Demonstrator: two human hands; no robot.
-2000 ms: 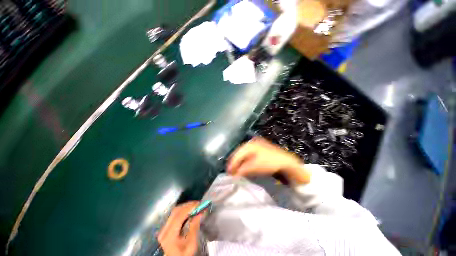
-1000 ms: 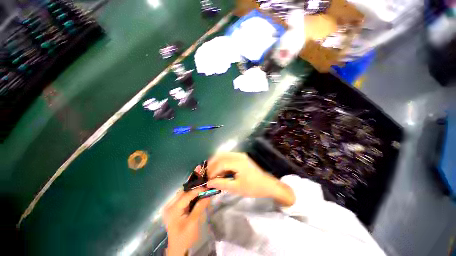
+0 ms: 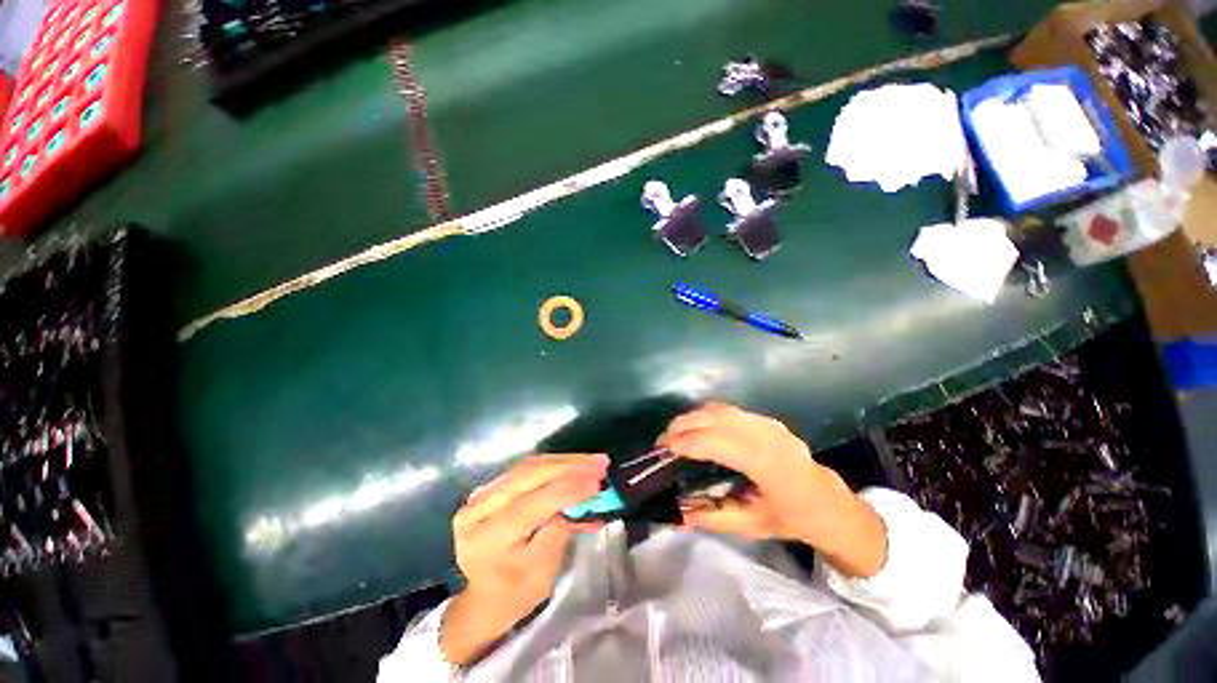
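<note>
My left hand holds a small teal part between its fingers, close in front of my body at the bench edge. My right hand holds a black binder clip with thin silver wire handles. The clip is at the right end of the teal part, touching or around it; fingers hide the exact contact.
A yellow-orange ring, a blue pen and several bulldog clips lie on the green bench. Clip bin at right, black tray at left, red tray far left, blue box with white contents far right.
The view has turned left, bringing in the red tray and left black tray. My right hand has come from beside the clip bin to my left hand, and a black clip now shows at the teal part.
</note>
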